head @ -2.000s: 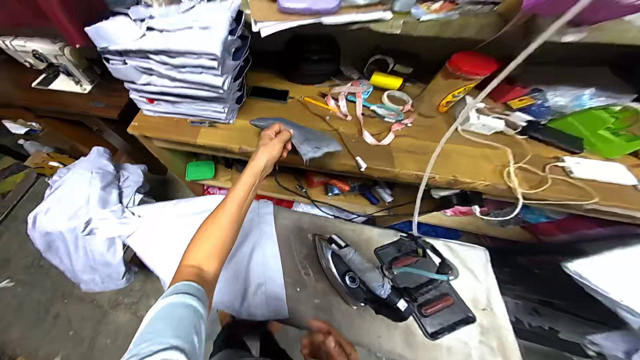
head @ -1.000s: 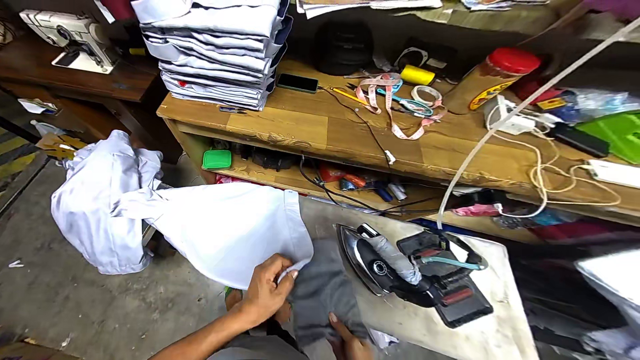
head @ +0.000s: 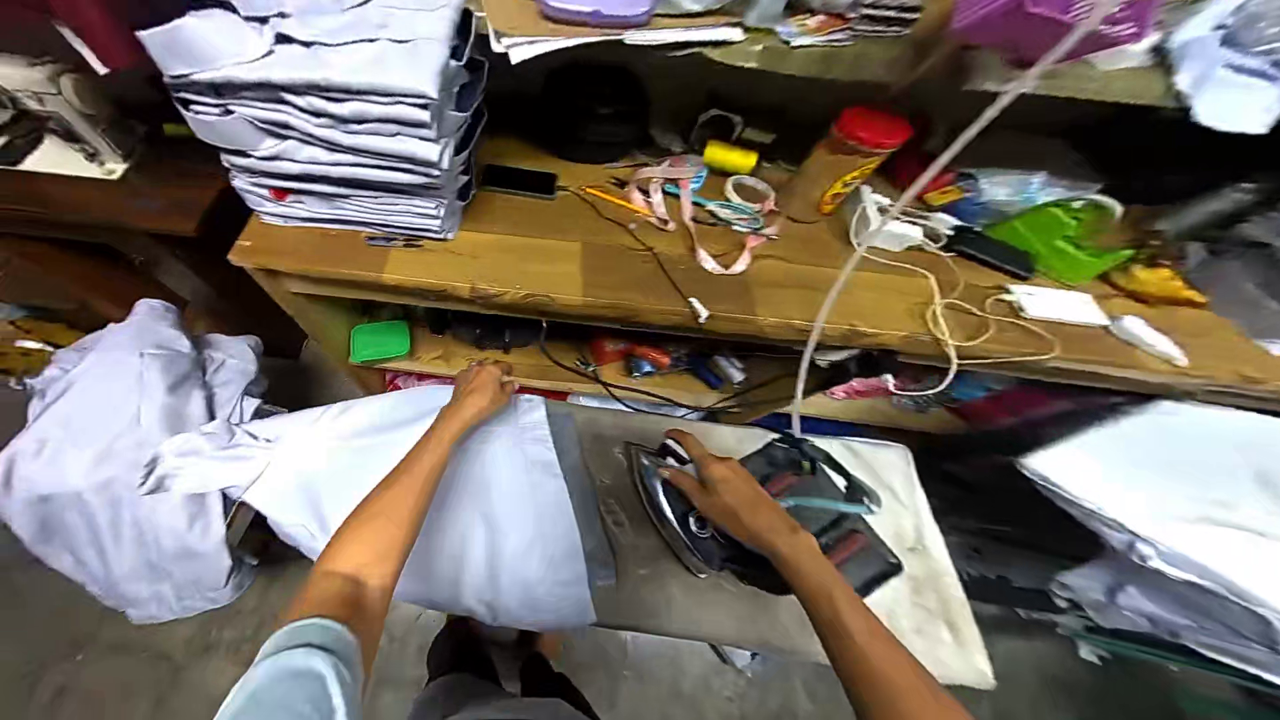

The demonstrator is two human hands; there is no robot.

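My left hand (head: 482, 393) rests on the far edge of a light grey-blue garment (head: 490, 510), which lies flat over the left end of the ironing board (head: 930, 570). A darker grey cloth (head: 582, 490) shows from beneath the garment's right edge. The rest of the garment trails left in a loose heap (head: 120, 470). My right hand (head: 715, 490) is closed around the handle of an electric iron (head: 665, 510), just right of the cloth. Beside the iron sits a black iron rest (head: 865, 555), partly hidden by my right forearm.
Behind the board runs a wooden bench (head: 560, 250) with a stack of folded garments (head: 330, 120), a phone (head: 518, 181), a measuring tape (head: 690, 210) and a red-lidded jar (head: 850, 160). A pale hose (head: 830, 300) rises from the iron area. White cloth (head: 1170, 490) lies at right.
The grey cloth, held in both hands one second ago, now lies under the garment on the board. My left hand has moved to the garment's far edge, and my right hand has taken hold of the iron.
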